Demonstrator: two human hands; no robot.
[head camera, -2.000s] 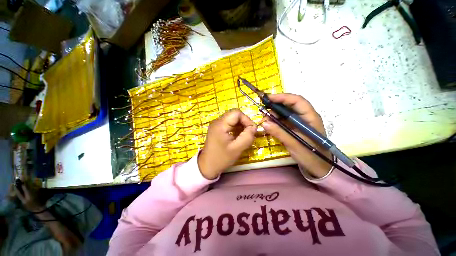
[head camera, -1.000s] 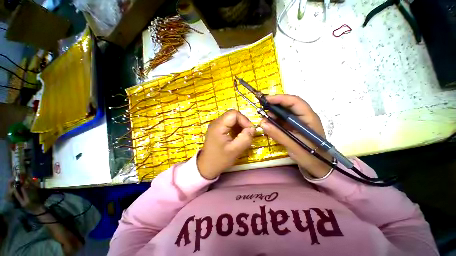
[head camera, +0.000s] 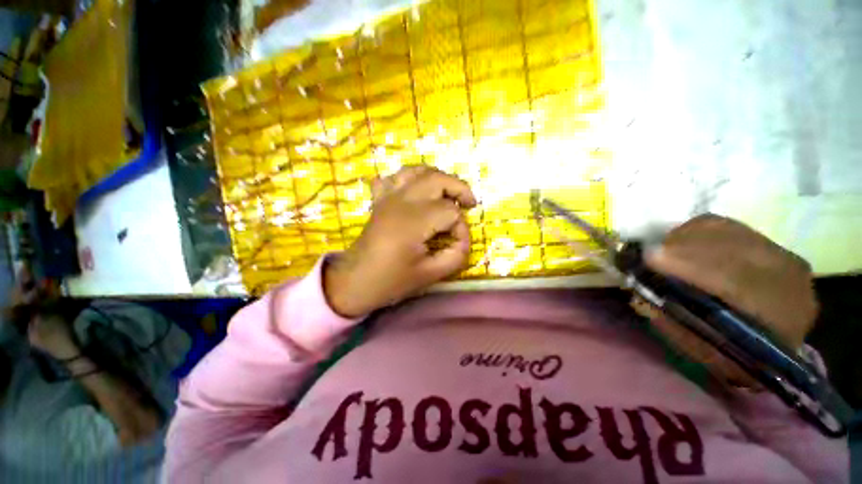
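Observation:
The yellow-gold panel with a darker grid lies on the bench in front of me. Thin red-brown lead wires run in rows over its left part, with pale ends past its left edge. My right hand, blurred, holds the soldering iron; its thin tip points up-left over the panel's lower right part. My left hand is curled over the panel's lower middle. A dark gold patch shows between its fingers; I cannot tell whether it is wire or panel. Glare covers part of the panel.
Stacked yellow sheets lie in a blue tray at the left. A dark strip borders the panel's left side. The white bench top extends to the right. A seated person's arm shows at the lower left.
The view has moved closer and the picture is blurred. My hands, together before, are now apart. My right hand has moved right with the iron. The wire heap has mostly left the picture.

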